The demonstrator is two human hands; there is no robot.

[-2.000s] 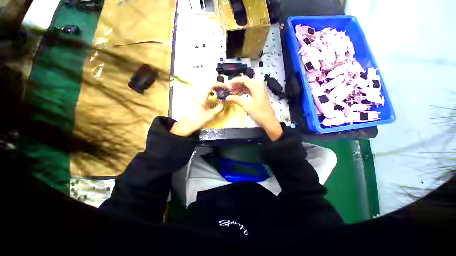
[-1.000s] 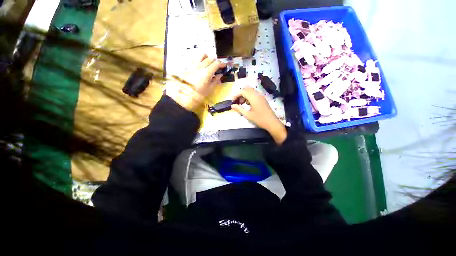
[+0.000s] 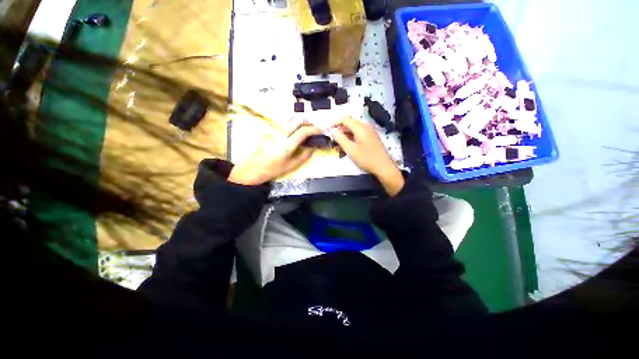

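A black plastic housing (image 3: pixel 319 141) lies between my two hands, low over the front of the white perforated board (image 3: pixel 263 77). My left hand (image 3: pixel 284 153) holds its left end. My right hand (image 3: pixel 362 146) has its fingers at its right end. The fingertips meet above the part and hide some of it. Another black housing (image 3: pixel 315 89) lies on the board behind my hands, with black square pieces (image 3: pixel 321 104) beside it. One more black part (image 3: pixel 378 112) lies to the right.
A blue bin (image 3: pixel 436 163) heaped with pink parts (image 3: pixel 476 105) stands at right. A taped cardboard box (image 3: pixel 333 42) stands behind the work, a black object on top. A black part group (image 3: pixel 189 110) lies on the brown sheet (image 3: pixel 168 161) at left. A blue object (image 3: pixel 340 235) is between the knees.
My left hand has come back from the small pieces behind to the black housing that my right hand was holding. Both hands are now together at it.
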